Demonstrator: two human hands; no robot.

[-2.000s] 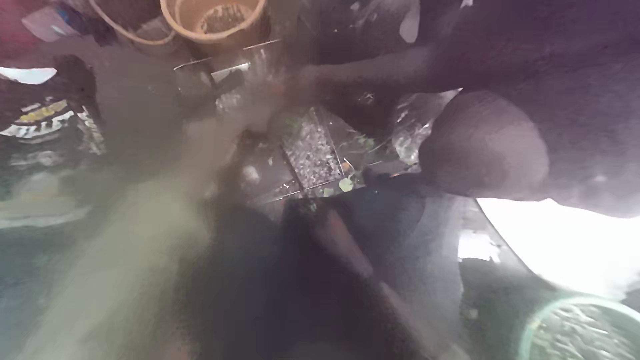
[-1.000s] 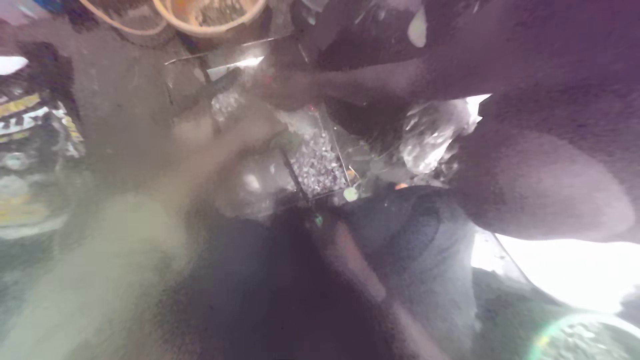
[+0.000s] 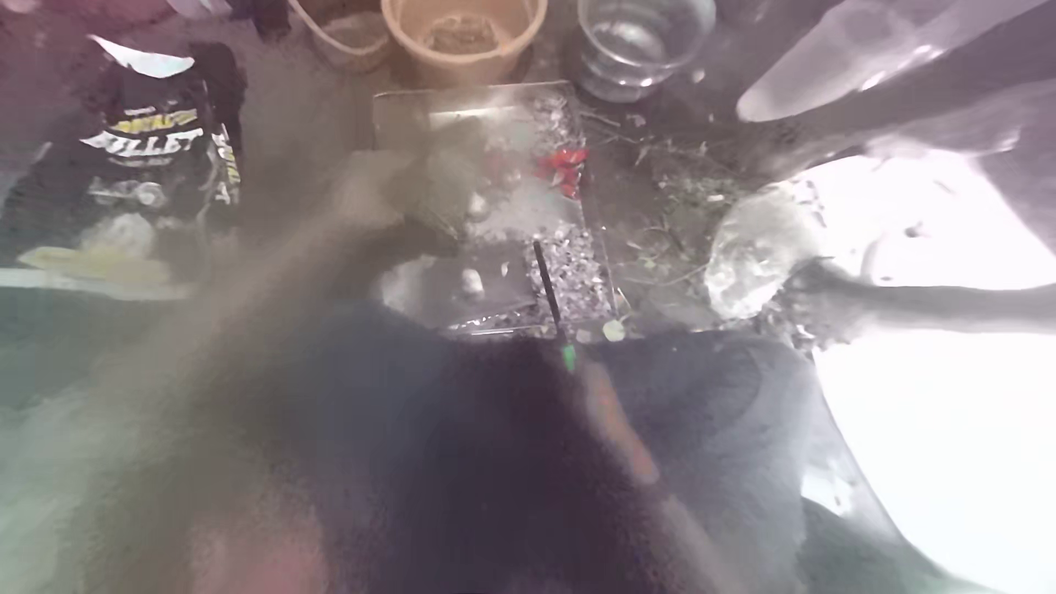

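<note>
A shallow tray or board (image 3: 392,97) lies on the ground in front of me, with pale, shiny bits (image 3: 582,276) along its right side and small bright red pieces (image 3: 567,169) higher up. Over its left part is my left hand (image 3: 412,186), blurred; whether it holds anything is unclear. My right hand (image 3: 606,400), low at the tray's near edge, is around the end of a thin dark tool (image 3: 546,280), perhaps a knife, with a green part (image 3: 569,356) by the fingers. The tool points up and slightly left over the shiny bits.
Beyond the tray stand an orange-brown basin (image 3: 466,58), another tub (image 3: 351,51) and a clear container (image 3: 645,62). A crumpled clear plastic bag (image 3: 755,264) lies at right beside a white surface (image 3: 940,421). A printed black bag or cloth (image 3: 153,181) is at left.
Another person's arm that reached across the tray from the right has withdrawn. The red pieces and the clear container now show. My left hand stays over the tray's left part.
</note>
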